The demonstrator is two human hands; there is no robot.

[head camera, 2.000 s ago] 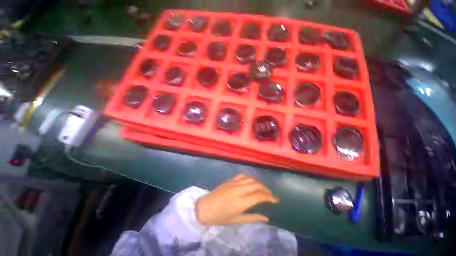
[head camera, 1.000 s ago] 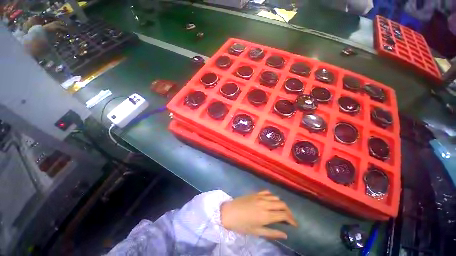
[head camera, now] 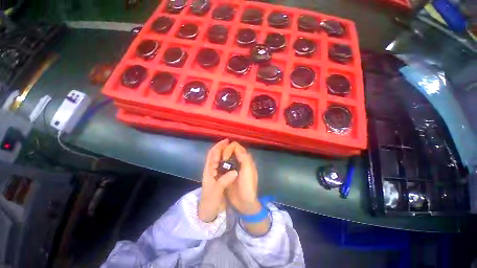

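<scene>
My left hand [head camera: 213,180] and my right hand [head camera: 243,178] are together at the bench's near edge, cupped around a small round black watch head [head camera: 226,167]. A small white mark shows on its face. A blue strap [head camera: 256,212] is on my right wrist. The red foam tray [head camera: 285,135] lies beyond my hands on another red tray. Its square pockets hold many round black watch heads; some show lit marks or digits. One watch head [head camera: 261,53] lies across the pocket walls near the middle.
A watch head [head camera: 330,177] and a blue pen [head camera: 347,179] lie on the bench to the right. A black tray [head camera: 398,170] under clear film is farther right. A white block [head camera: 68,111] with a cable is at left.
My right hand has come into view with its blue strap. Both hands now hold a watch head, where one hand was open and empty before. The camera view has shifted.
</scene>
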